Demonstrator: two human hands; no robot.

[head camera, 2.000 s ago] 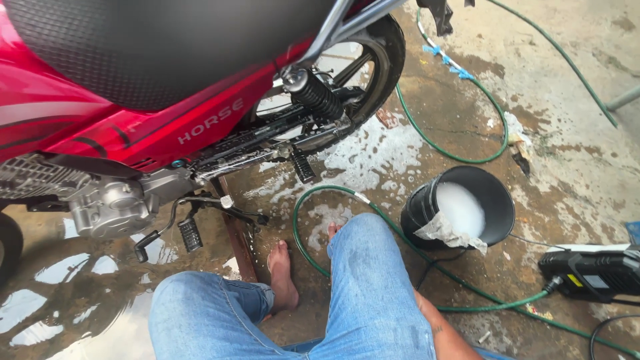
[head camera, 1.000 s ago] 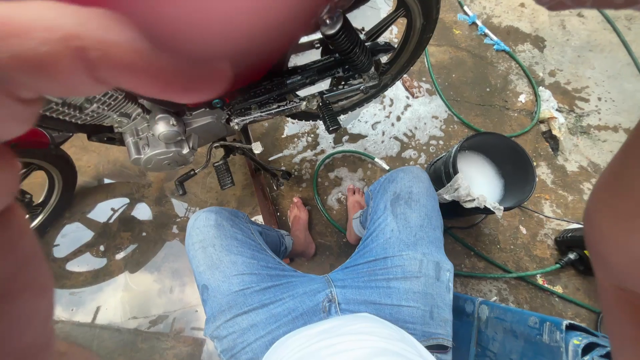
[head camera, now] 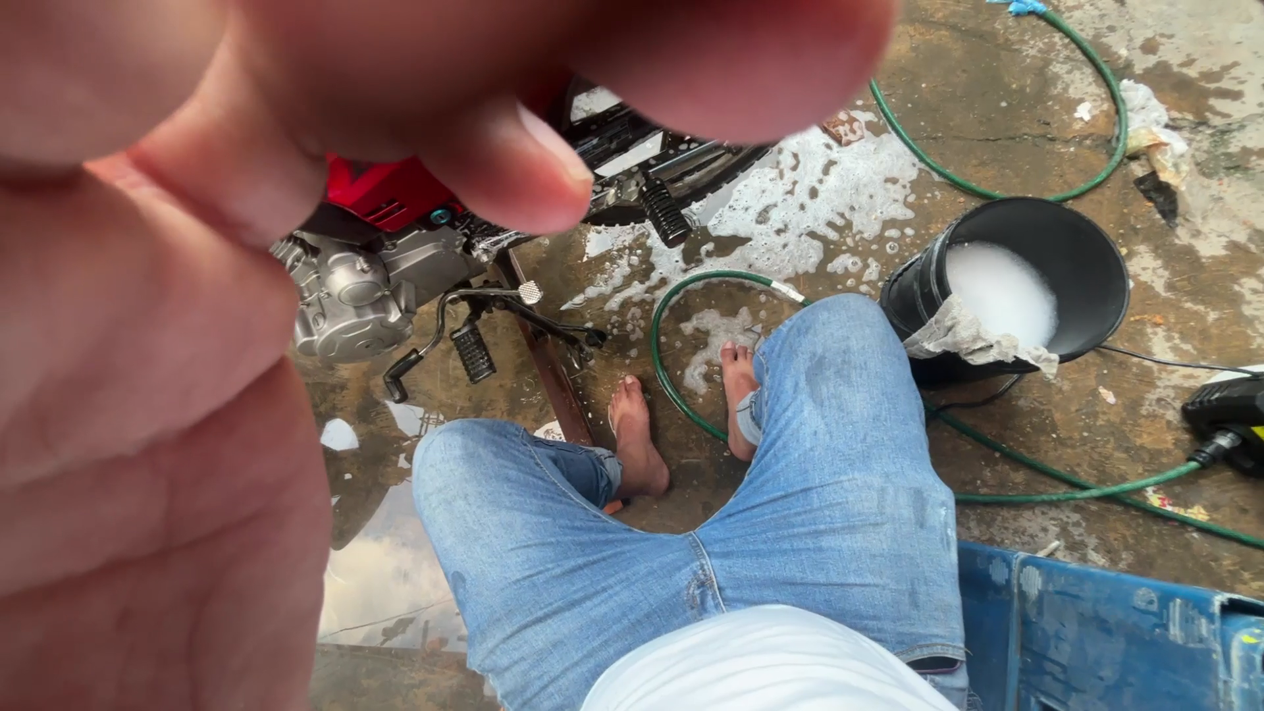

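Note:
My left hand (head camera: 188, 355) is very close to the camera and blurred, filling the left side and upper middle of the view. Its palm faces the camera. The visible fingers are bent and apart, with nothing seen between them; part of the hand lies beyond the top edge. Behind it stands a red motorcycle, mostly hidden, with its silver engine (head camera: 355, 296), gear lever (head camera: 430, 341) and black rubber footpegs (head camera: 472, 353) showing. My right hand is out of view. A black bucket (head camera: 1091, 267) of foamy water, a wet cloth (head camera: 973, 336) over its rim, stands right of my knee.
A green hose (head camera: 664, 346) curls beside my bare feet and runs right to a black machine (head camera: 1224, 415). White suds (head camera: 790, 217) lie on the wet concrete. A brown metal bar (head camera: 558, 395) lies under the motorcycle. A blue plastic crate (head camera: 1116, 632) is at bottom right.
My left hand has come further across the view and covers more of the motorcycle. The blurred arm at the right edge a second ago is gone. Two seconds ago no hand covered the motorcycle.

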